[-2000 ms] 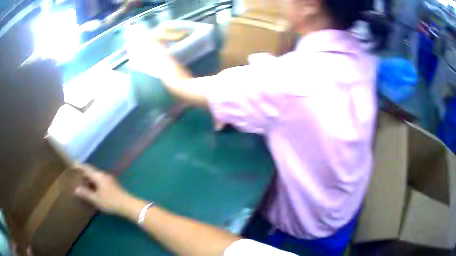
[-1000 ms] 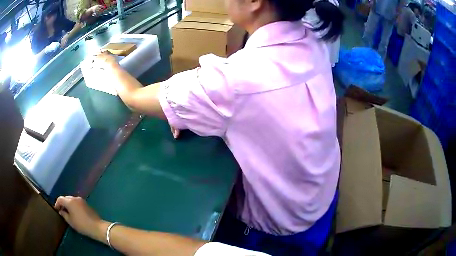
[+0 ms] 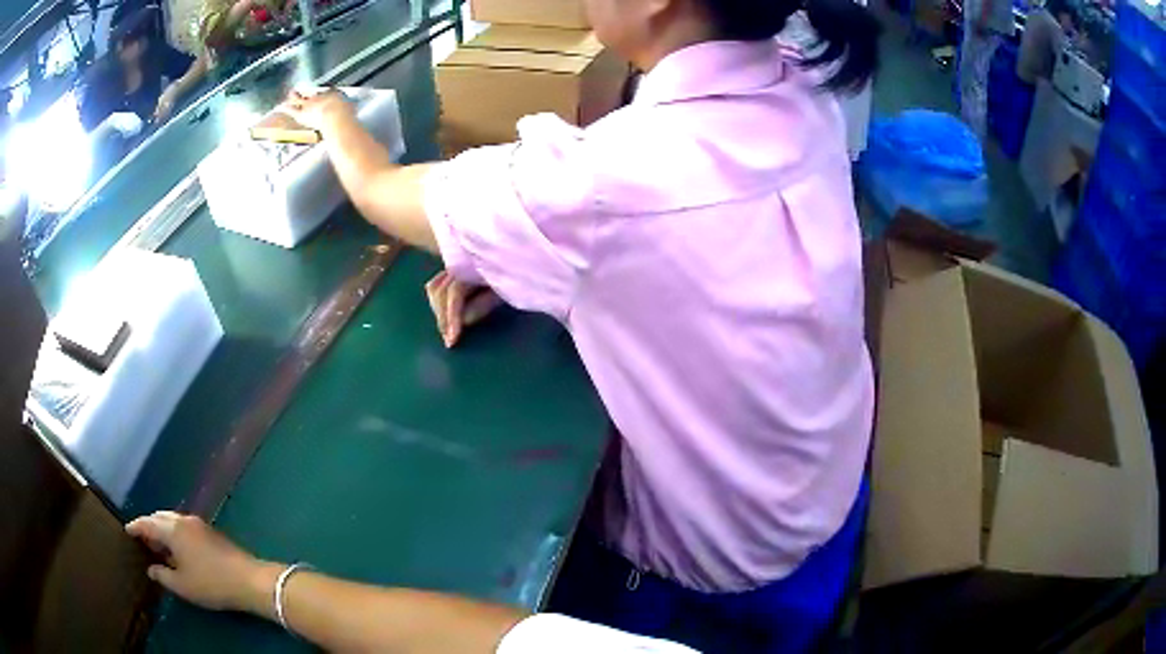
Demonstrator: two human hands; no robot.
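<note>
My right hand [image 3: 198,562], with a bracelet at the wrist, comes in from the bottom and holds the upper edge of a brown cardboard box [image 3: 83,575]. The box is cut off by the left edge, and its inside is hidden. My left hand is out of the picture. Behind the box, a white foam insert [image 3: 160,358] lies on the green belt. A small brown inner carton [image 3: 92,342] sits on the foam, beside a silvery wrapped area.
A person in a pink shirt [image 3: 729,319] sits close by, one hand at a second foam insert [image 3: 288,198]. Closed brown cartons [image 3: 518,96] stand behind. A large open carton [image 3: 927,447] is at right, with a blue bag [image 3: 927,166] beyond. A green bench [image 3: 422,447] lies between.
The view has swung right since the earliest frame, then steadied. My right hand stays on the box edge. The neighbour's second foam insert has turned and the inner carton on it has shifted.
</note>
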